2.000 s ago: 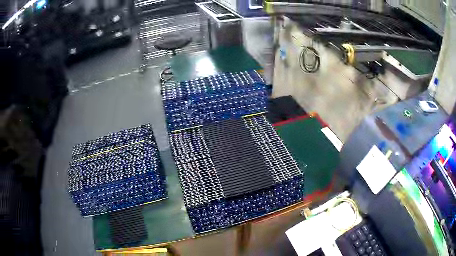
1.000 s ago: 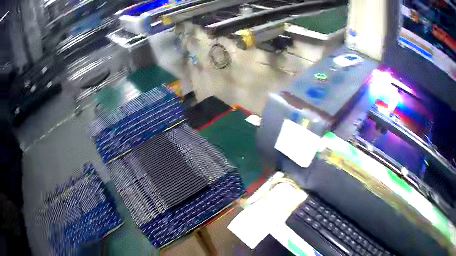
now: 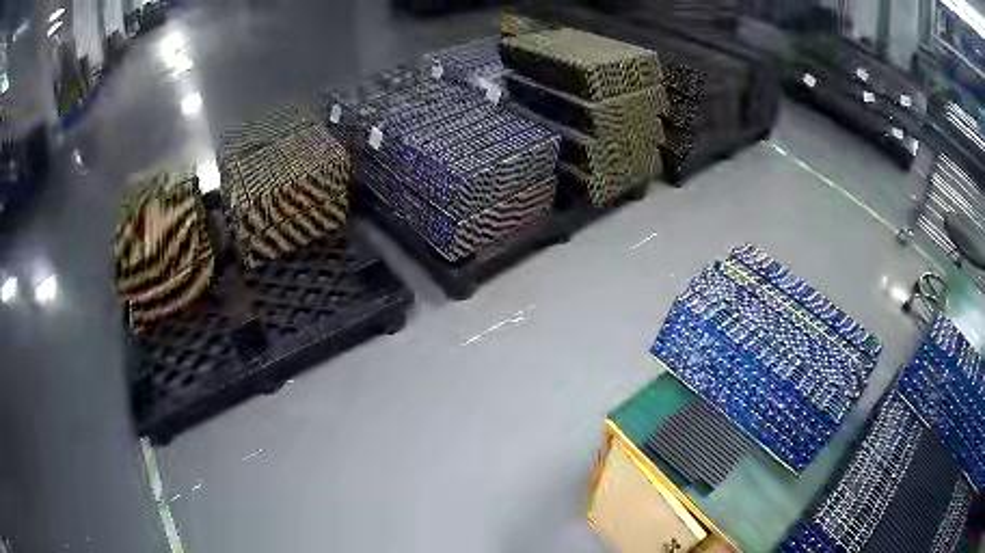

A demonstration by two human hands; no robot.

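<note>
No hand is in view. Nearest in front of me are stacked blue trays or boards point(image 3: 767, 351) with rows of white marks, on the green top of a wooden cabinet point(image 3: 648, 508) at the lower right. A dark ribbed tray point(image 3: 707, 445) lies flat on the green top beside the stack. A second dark ribbed piece point(image 3: 918, 502) lies on another blue stack point(image 3: 859, 486), cut off by the right edge.
Black lattice pallets point(image 3: 313, 308) stand on the grey floor point(image 3: 432, 432). They bear yellow-brown ribbed stacks point(image 3: 286, 189), purplish-blue stacks point(image 3: 464, 162) and a taller tan stack point(image 3: 605, 119). Dark stacks point(image 3: 718, 103) stand behind. A round stool point(image 3: 967, 232) is at the right edge.
The view has swung left, away from the machine, keyboard and papers, which are out of the picture. The blue stacks now lie at the lower right, and the floor pallets have come into view.
</note>
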